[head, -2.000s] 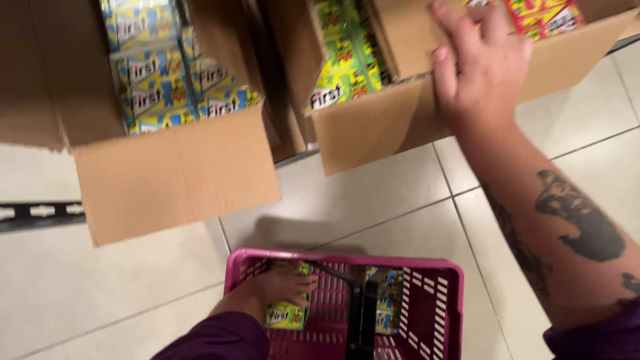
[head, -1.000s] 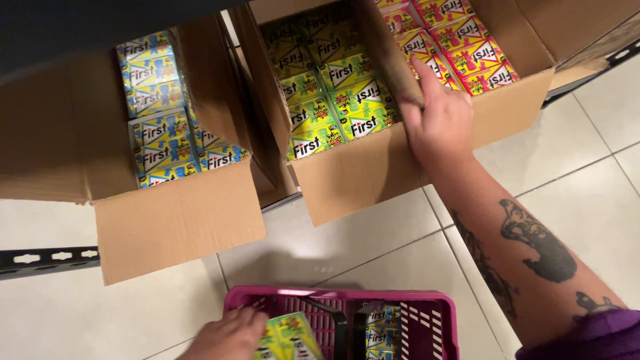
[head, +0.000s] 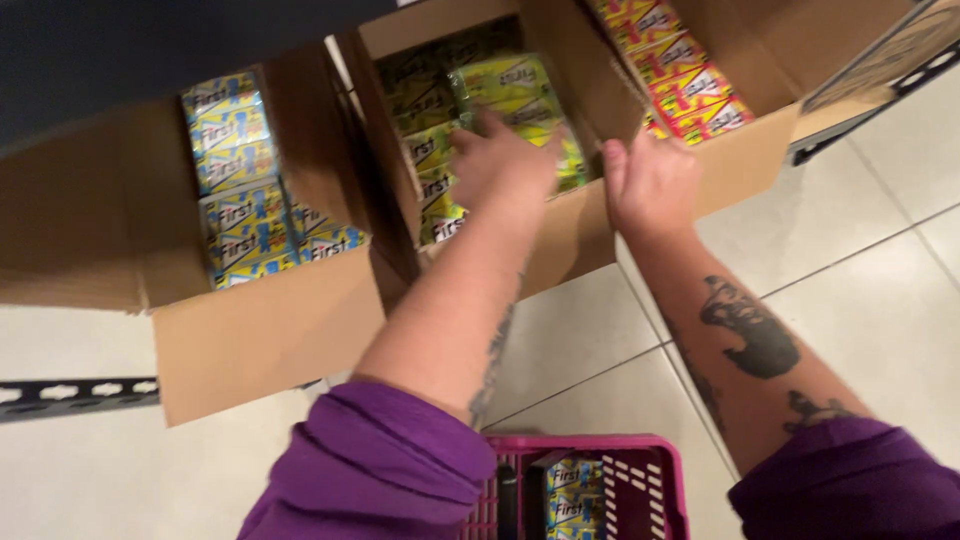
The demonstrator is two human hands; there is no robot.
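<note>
My left hand is in the middle cardboard box, its fingers on a clear-wrapped bundle of green and yellow First gum packs. That bundle lies over other green packs; blur hides whether the fingers are closed on it. My right hand grips the cardboard edge between the green packs and the red and yellow packs. To the left, blue and yellow packs fill part of another open box. Below, a pink plastic basket holds blue and yellow packs.
The left box's flap hangs over the front. A dark shelf overhangs the boxes at the upper left. Slotted black metal rails show at the left and at the upper right. Light floor tiles lie beneath.
My left hand has moved up from the basket, where it was at a green pack bundle, into the middle box. My right hand remains at the cardboard between the green and red packs.
</note>
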